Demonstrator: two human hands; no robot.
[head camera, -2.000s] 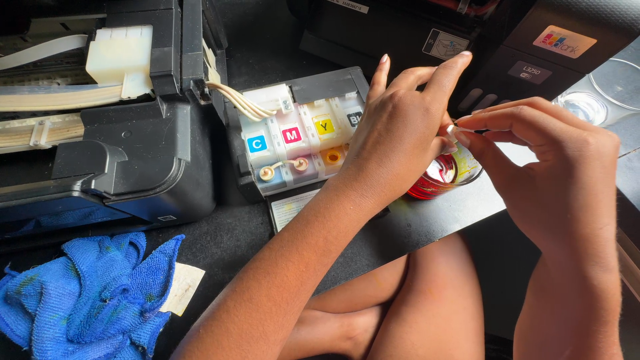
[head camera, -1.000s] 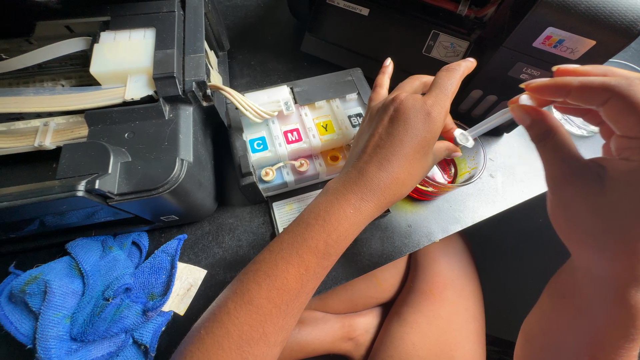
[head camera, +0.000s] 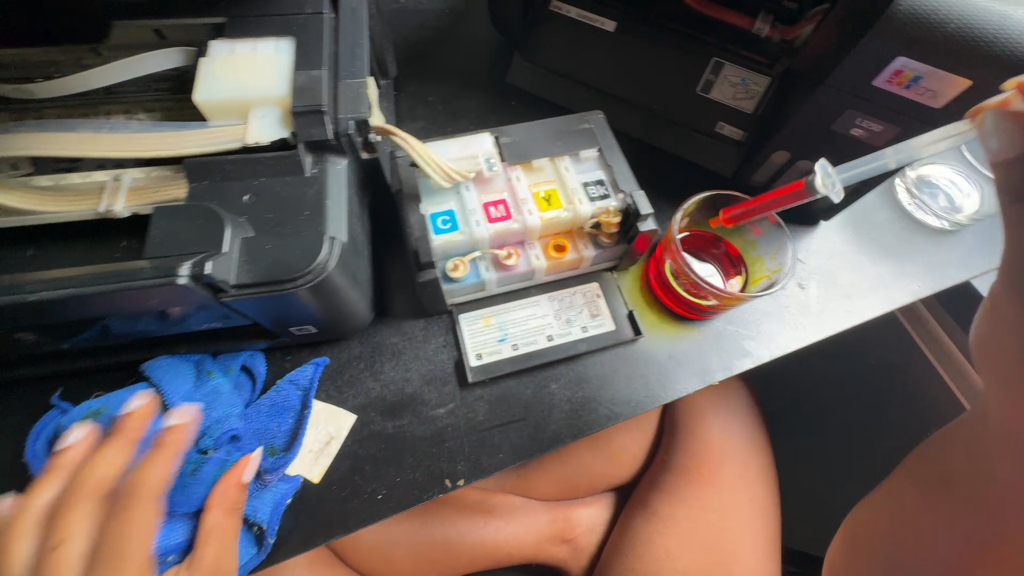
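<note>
My right hand (head camera: 1000, 132), at the right edge, grips the plunger end of a plastic syringe (head camera: 788, 196) with red liquid in its barrel. The syringe slants down leftward, its tip over the mouth of a clear cup (head camera: 772, 268) that holds red liquid. My left hand (head camera: 132, 480), blurred, is over a crumpled blue cloth (head camera: 224, 400) with its fingers spread; whether it touches the cloth, I cannot tell. Between them sits an ink tank unit (head camera: 520, 216) with cyan, magenta, yellow and black labels. Its yellow port shows an orange ring without a plug, and its hinged cover (head camera: 544, 328) lies folded down in front.
An opened black printer (head camera: 296, 240) with ribbon cables and tubes stands at the left, its tubes running to the tank unit. Another black printer (head camera: 640, 80) is behind. A clear round container (head camera: 936, 196) stands at the right, and a paper piece (head camera: 322, 440) lies beside the cloth.
My left hand has moved from beside the cup to the blue cloth at the lower left. My right hand has moved right with the syringe, which now shows red liquid over the cup.
</note>
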